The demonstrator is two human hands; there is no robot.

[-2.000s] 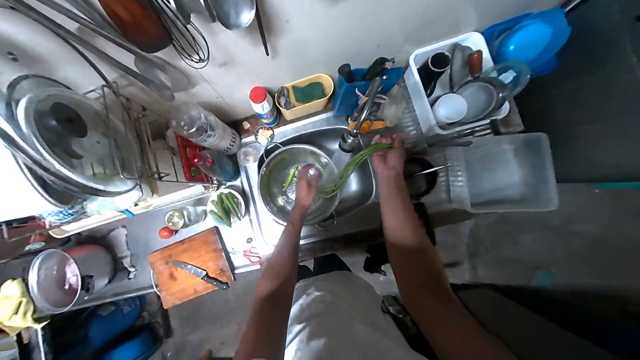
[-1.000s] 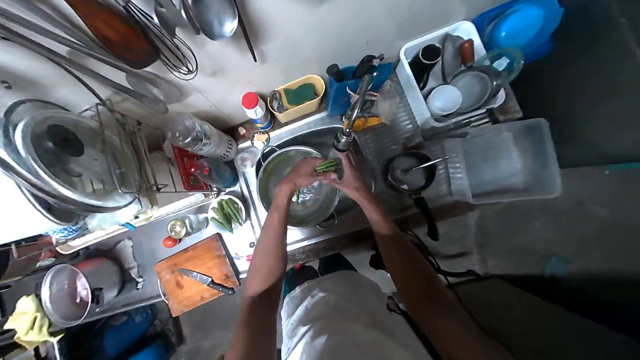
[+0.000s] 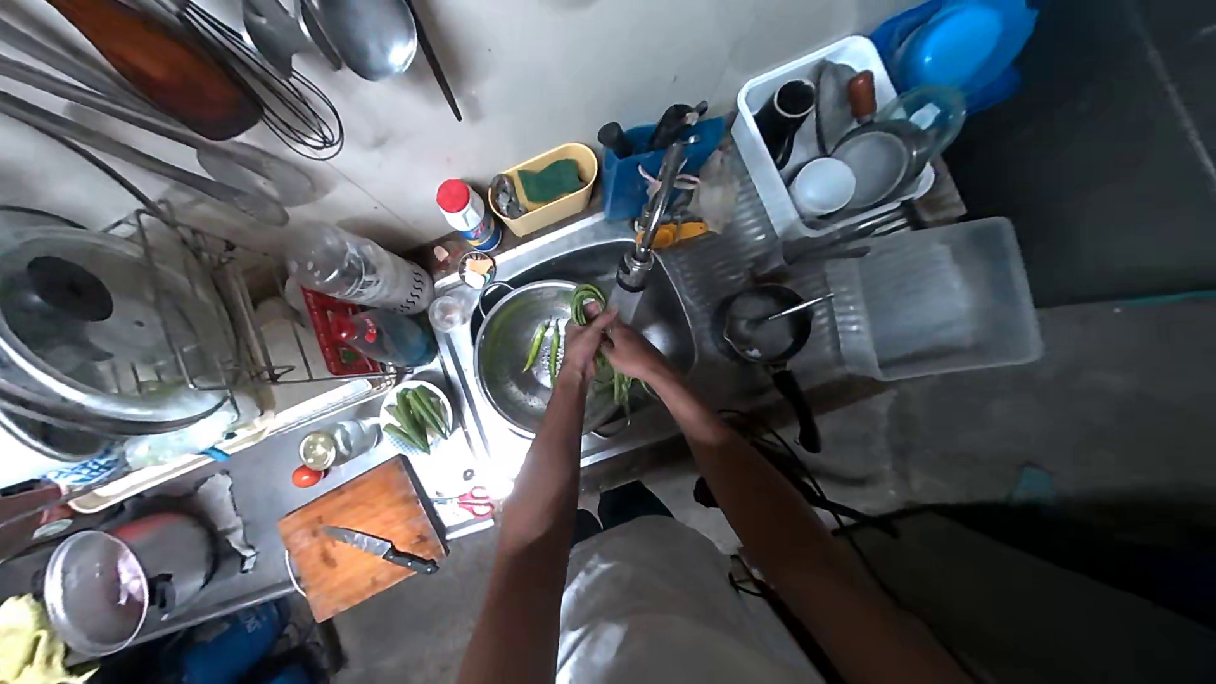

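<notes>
A bundle of long green beans (image 3: 586, 298) is bent into a loop at its upper end, with loose ends hanging below my hands. My left hand (image 3: 581, 344) and my right hand (image 3: 629, 350) meet around it, both closed on the beans. They are over the right side of a steel colander (image 3: 499, 399) in the sink (image 3: 679, 323), just below the faucet (image 3: 635, 266). Green chili peppers (image 3: 536, 347) lie in the colander. To the left, a white bowl (image 3: 388, 410) holds okra pods (image 3: 418, 416).
A kitchen knife (image 3: 380, 548) lies on the wooden cutting board (image 3: 328, 579), near red-handled scissors (image 3: 475, 502) and a tomato (image 3: 306, 476). Right of the sink are a small frying pan (image 3: 768, 323), a translucent plastic tub (image 3: 959, 299) and a white dish basin (image 3: 750, 123).
Two seconds ago my right hand held the long beans stretched out to the right of the colander. Now both hands are together, and the beans are gathered into a loop.
</notes>
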